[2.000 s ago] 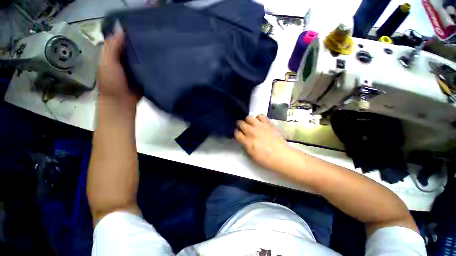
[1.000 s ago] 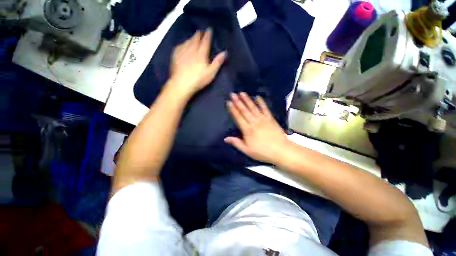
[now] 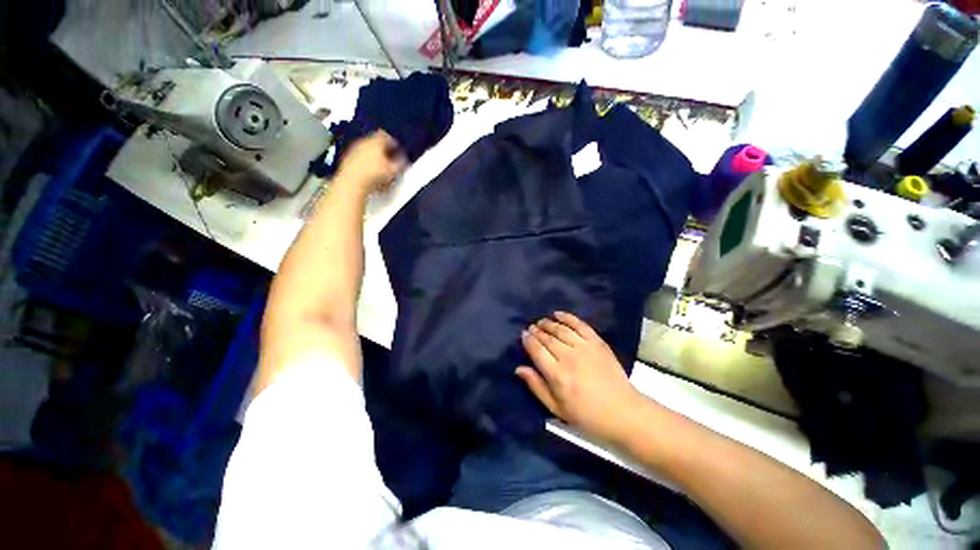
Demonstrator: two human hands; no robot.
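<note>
A large navy garment piece (image 3: 494, 258) lies spread on the white table and hangs over its front edge towards the lap. A small white tag (image 3: 586, 159) lies on its upper part. My right hand (image 3: 570, 371) rests on the lower right of the cloth, fingers apart. My left hand (image 3: 374, 161) is at the front edge of a small dark navy bundle (image 3: 406, 113), left of the garment. The left fingertips are blurred, so whether they grip the bundle cannot be told.
The off-white sewing machine (image 3: 849, 269) stands right, with dark cut pieces (image 3: 854, 414) under its arm. A purple cone (image 3: 725, 177) stands beside it. A second machine (image 3: 231, 124) is at the left, a blue crate (image 3: 65, 231) below it. A clear container (image 3: 634, 27) stands at the back.
The garment, lifted two seconds ago, now lies spread out. My left hand has moved off it, up and left to the small bundle. My right hand still rests on the cloth. The view has shifted.
</note>
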